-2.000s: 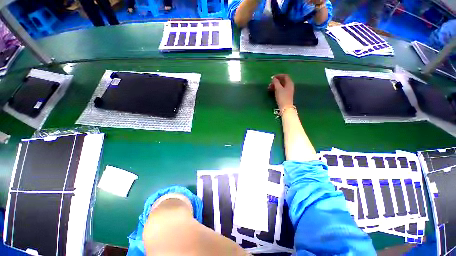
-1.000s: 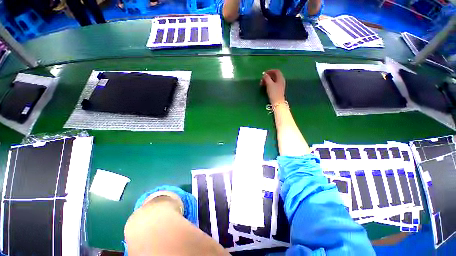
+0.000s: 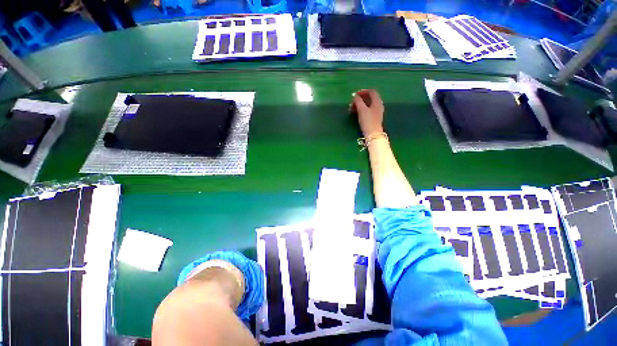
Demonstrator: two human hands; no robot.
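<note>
My right hand is over the green belt, fingers curled; whether it holds anything small is unclear. Its sleeved arm reaches across the bench. My left forearm shows at the bottom, bent back; the left hand is out of the picture. Die-cut adhesive sheets with long black strips lie in front of me, partly under my right sleeve. A plain white release liner lies across them. A black device unit lies on a foam sheet at the left, another unit at the right.
More die-cut sheets lie right of my arm. Large die-cut sheets stand at far left and far right. A small white paper piece lies at left. Across the belt are another unit and strip sheets.
The whole view has shifted slightly. My left forearm has swung to the left at the bottom. The opposite person's hands have left the picture. My right hand stays over the belt.
</note>
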